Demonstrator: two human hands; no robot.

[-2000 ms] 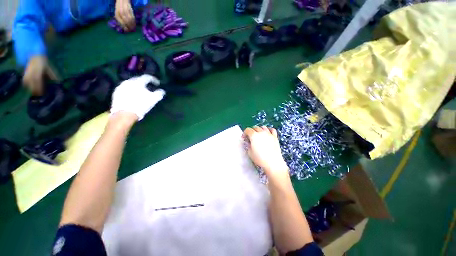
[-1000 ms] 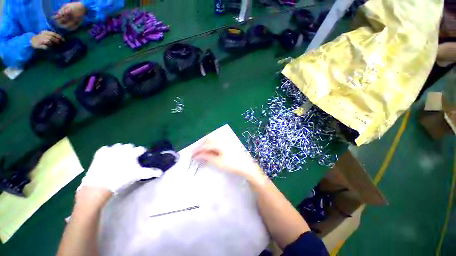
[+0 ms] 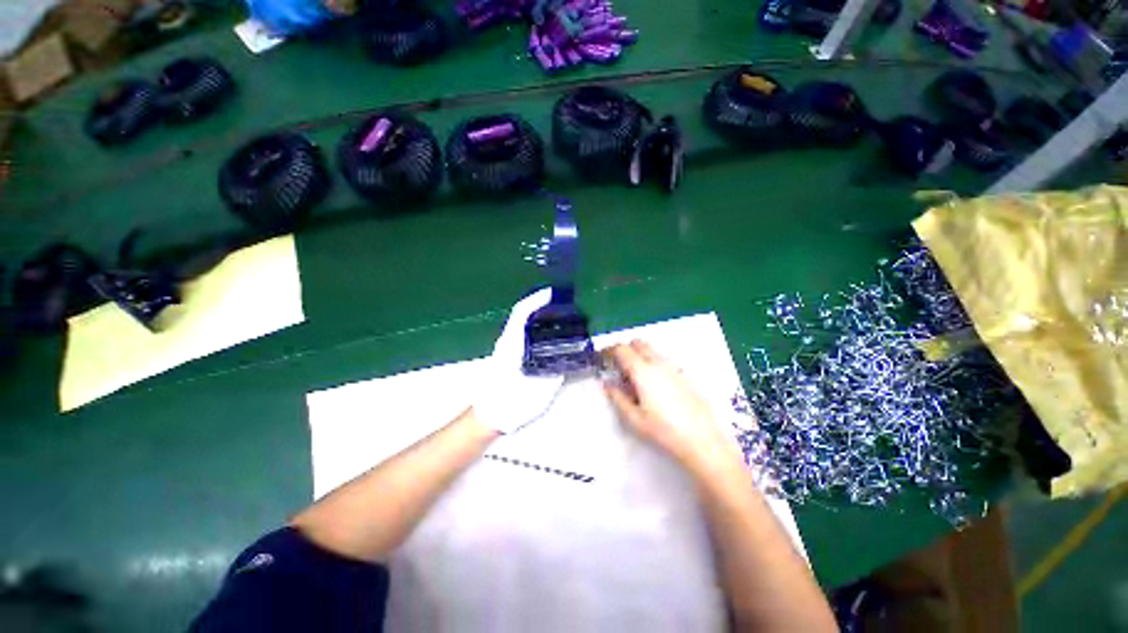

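Note:
A navy-black plastic stand part [image 3: 559,331] is upright over the white mat [image 3: 581,544], its long flat arm pointing away from me. My gloved left hand [image 3: 513,377] holds its base from the left. My bare right hand [image 3: 656,393] is at the base's right edge, fingertips pinched on something small and silvery, apparently a wire clip; the fingers partly hide it. A tangled pile of silver wire clips [image 3: 866,402] lies right of the mat. A few loose clips [image 3: 538,251] lie beside the part's arm.
Round black ribbed housings [image 3: 390,155] stand in a row across the green table, some with purple cylinders. A yellow sheet [image 3: 229,309] with dark parts is at left. A yellow woven sack [image 3: 1051,322] covers the pile's right side. A cardboard box [image 3: 983,563] is below right.
The stand part has turned upright and my right hand has moved against its base. The view has shifted, so the housings and clip pile appear farther right.

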